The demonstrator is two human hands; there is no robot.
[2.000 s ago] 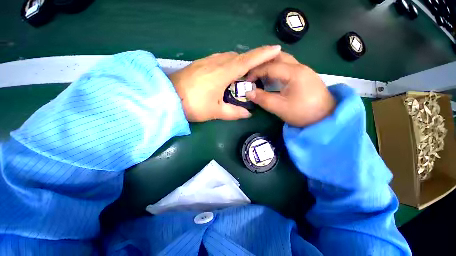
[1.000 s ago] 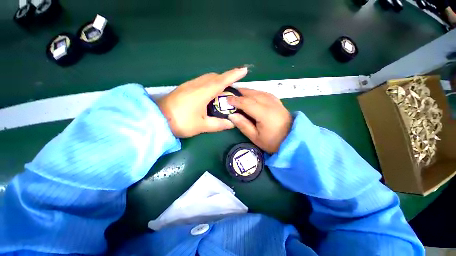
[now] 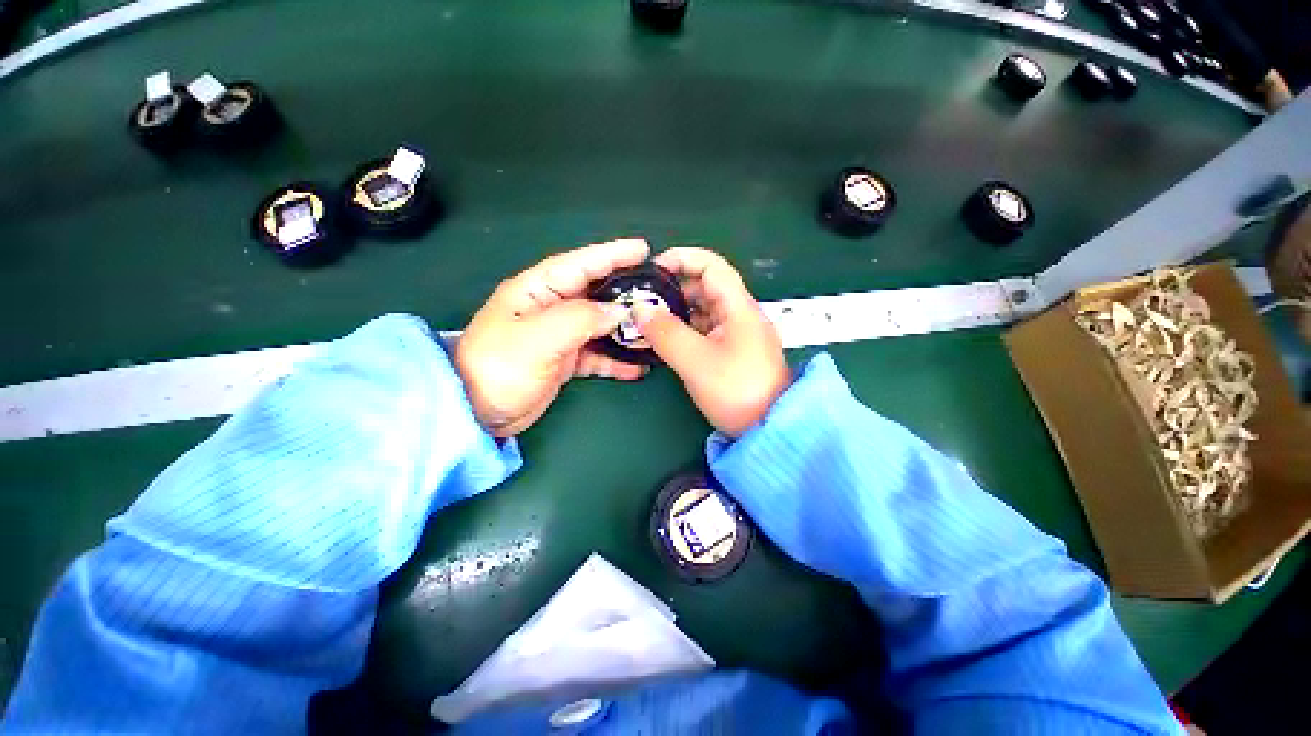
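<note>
A round black unit (image 3: 637, 308) with a pale centre is held between my two bare hands, above the white rail (image 3: 891, 309). My left hand (image 3: 535, 345) grips its left side, with the thumb on its face. My right hand (image 3: 723, 345) grips its right side, with the thumb also on the centre, so part of the centre is hidden. A second black unit (image 3: 702, 526) lies face up on the green surface nearer to me, with a white square and a cream ring showing.
Several black units stand on the green belt (image 3: 546, 130) beyond the rail, some with raised white tabs (image 3: 408, 166). A cardboard box (image 3: 1078, 431) of loose cream pieces (image 3: 1186, 396) is at right. A white sheet (image 3: 582, 640) lies by my front. A metal bar (image 3: 1150, 209) crosses at upper right.
My left thumb has moved onto the unit's face and both hands now clasp it from the sides. The view has shifted, showing more of the belt.
</note>
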